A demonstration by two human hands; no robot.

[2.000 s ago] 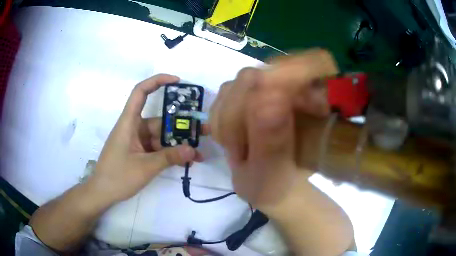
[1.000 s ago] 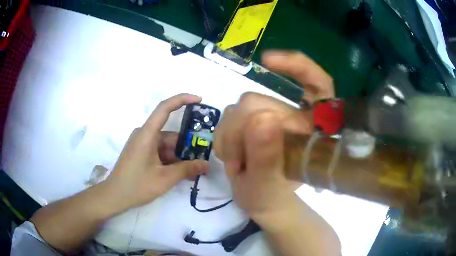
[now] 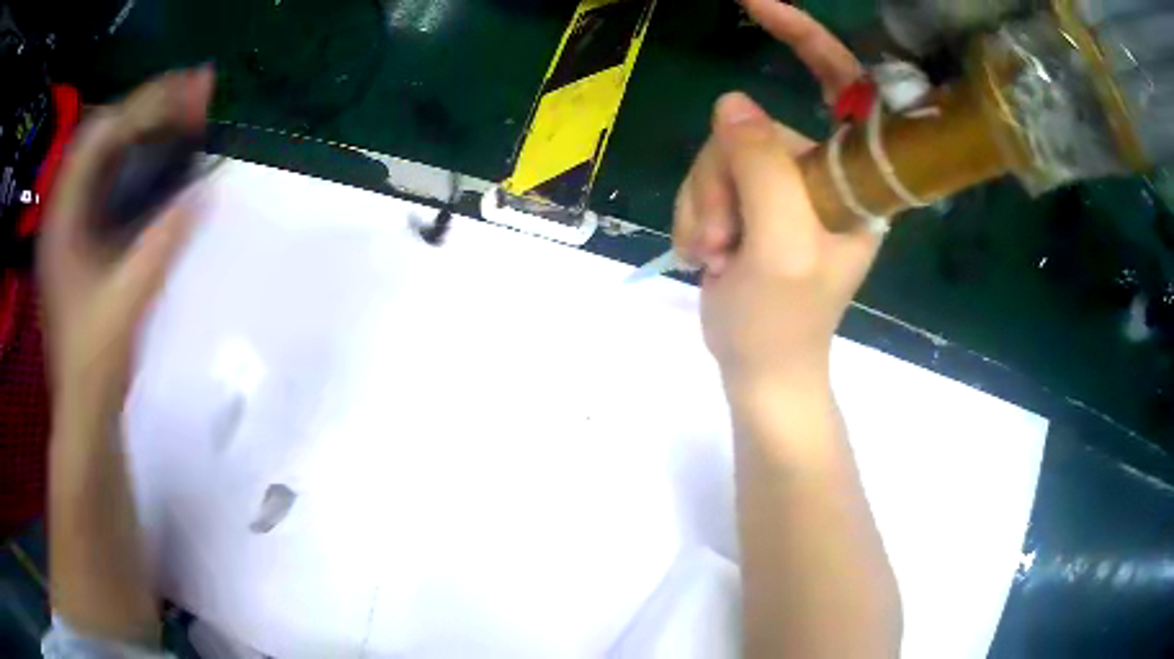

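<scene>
My left hand (image 3: 97, 258) is at the far left, blurred, with its fingers around a dark, blurred object (image 3: 144, 180) that looks like the black power adapter; its board cannot be made out. My right hand (image 3: 773, 245) is right of centre, closed around the amber grip of the glue dispensing gun (image 3: 908, 157), with the index finger raised. The pale bluish nozzle (image 3: 654, 268) points down-left from below the hand, above the edge of the white paper. A red piece (image 3: 855, 101) sits by the grip.
White paper (image 3: 515, 425) covers the bench, with a small grey piece (image 3: 273, 507) on it. A yellow-and-black divider bar (image 3: 573, 116) crosses the dark green belt (image 3: 386, 77). A small black plug (image 3: 437, 228) lies near its white end. A red mesh basket (image 3: 23, 412) stands at left.
My left hand has moved away to the upper left with the dark object, and the cord has left the paper's front. My right hand and the gun have moved up and right, away from the adapter.
</scene>
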